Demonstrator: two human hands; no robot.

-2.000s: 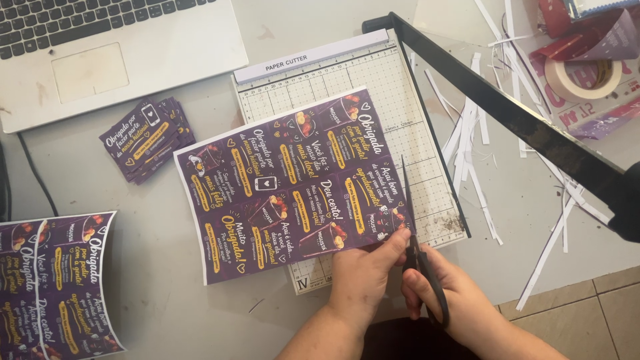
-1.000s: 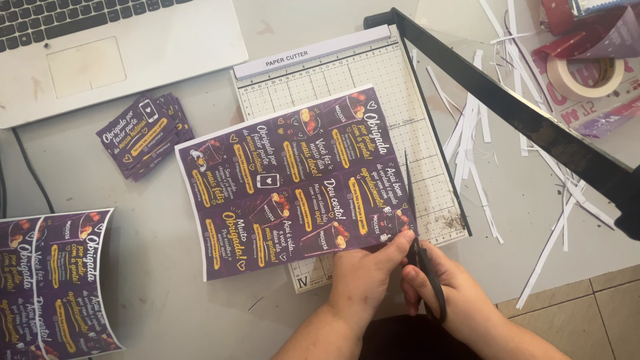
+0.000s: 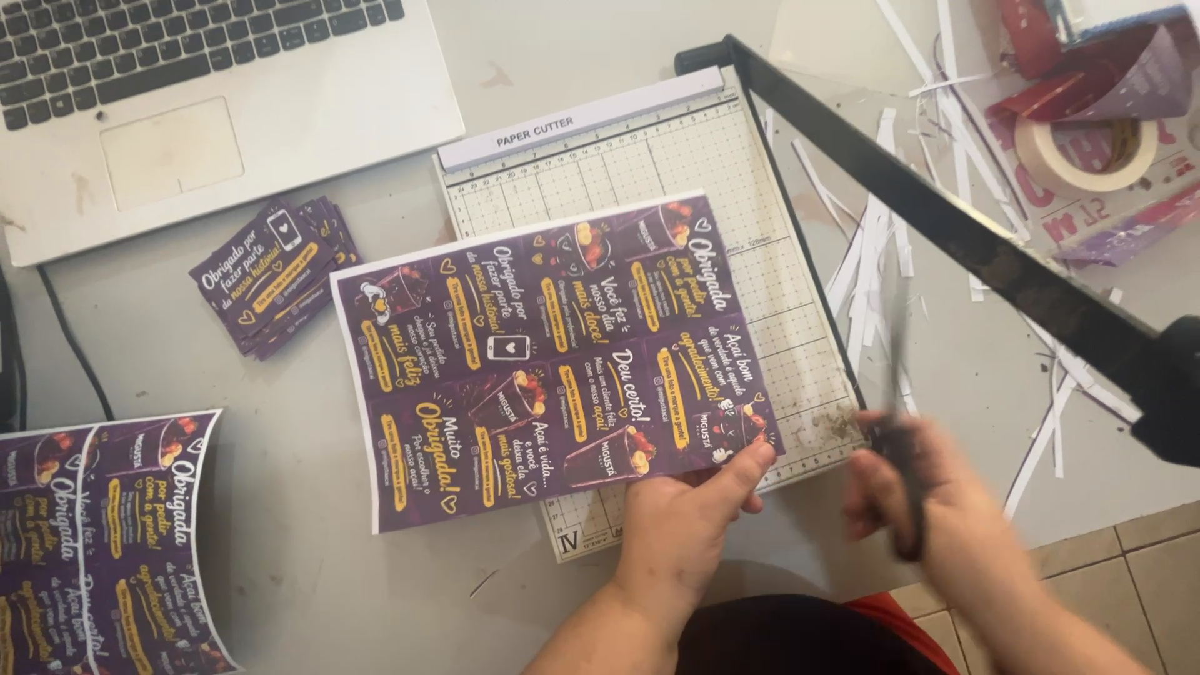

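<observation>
My left hand (image 3: 684, 516) pinches the lower right corner of a printed purple card sheet (image 3: 553, 361), with its thumb on top. The sheet lies over the gridded bed of a paper cutter (image 3: 778, 309), whose black blade arm (image 3: 928, 206) is raised to the right. To the right of the sheet, my right hand (image 3: 923, 506) holds black-handled scissors (image 3: 900, 431), their blades pointing up and away from the paper; they are blurred. Left of the sheet sits a stack of small cut purple cards (image 3: 277, 272). More printed purple sheets (image 3: 103, 553) lie at the lower left.
An open laptop (image 3: 281, 150) occupies the upper left, its cable (image 3: 75, 347) running down the table. White paper offcuts (image 3: 872, 272) lie scattered beyond the cutter. A roll of masking tape (image 3: 1087, 178) rests on plastic packaging at the upper right. Floor tiles show beyond the table edge.
My right hand has moved right with the scissors, away from the sheet's corner, and the blades no longer lie over the sheet. My left hand still holds the corner.
</observation>
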